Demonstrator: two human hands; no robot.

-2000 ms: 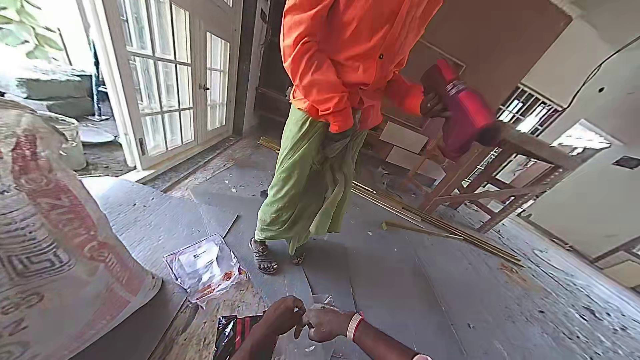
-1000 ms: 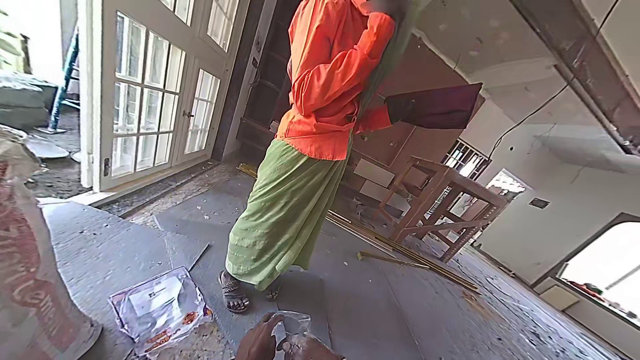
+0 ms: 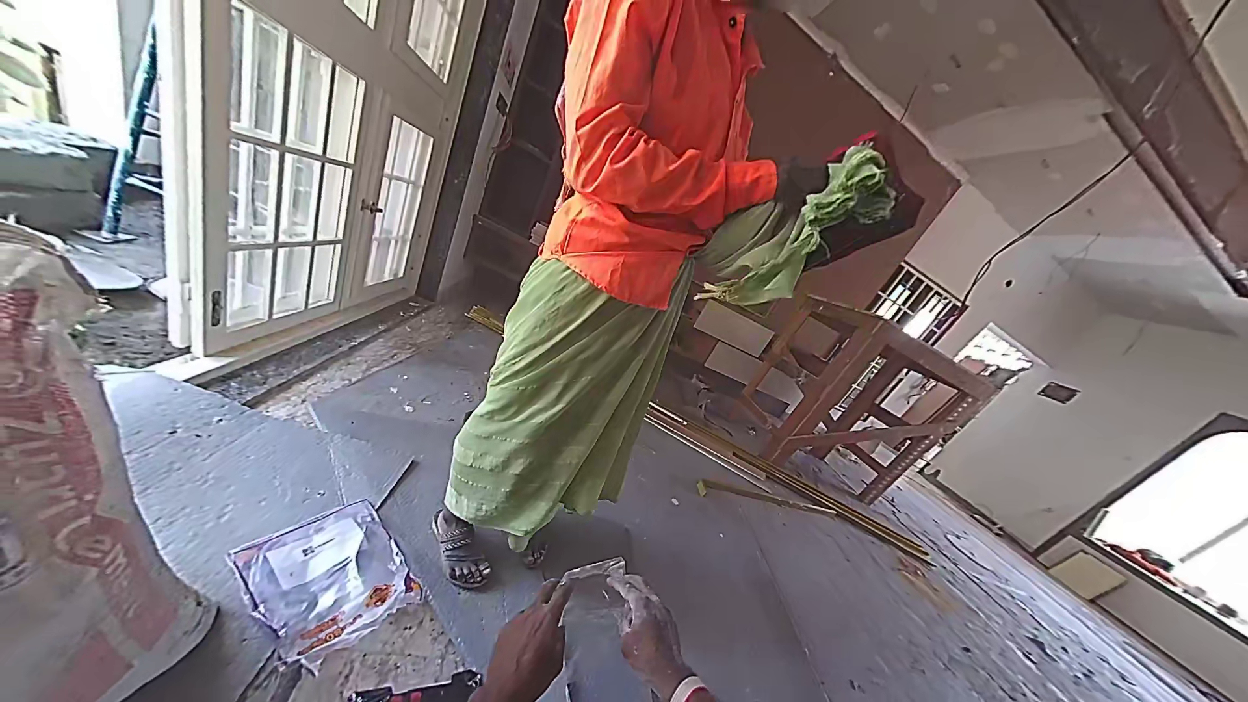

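Note:
Low in the view, my left hand (image 3: pixel 526 643) and my right hand (image 3: pixel 651 632) hold a small clear plastic bag (image 3: pixel 595 597) between them, each pinching one side near its upper edge. Whitish dust covers the fingers of my right hand, and a white and red band circles that wrist. What the bag contains cannot be made out. A dark packet (image 3: pixel 414 690) lies by my left wrist, partly cut off by the frame. Left of my hands, a printed plastic packet (image 3: pixel 327 580) lies flat on the floor.
A person in an orange shirt (image 3: pixel 624 146) and green wrap stands just ahead, holding green cloth (image 3: pixel 858 190) and a dark red item. A printed woven sack (image 3: pixel 68 487) stands at left, beside glazed doors (image 3: pixel 292 175). Long strips (image 3: pixel 780 473) lie near a wooden stand (image 3: pixel 858 390).
The clear bag is now raised and spread between my hands. The person ahead has turned sideways and now holds green cloth out with the dark red item.

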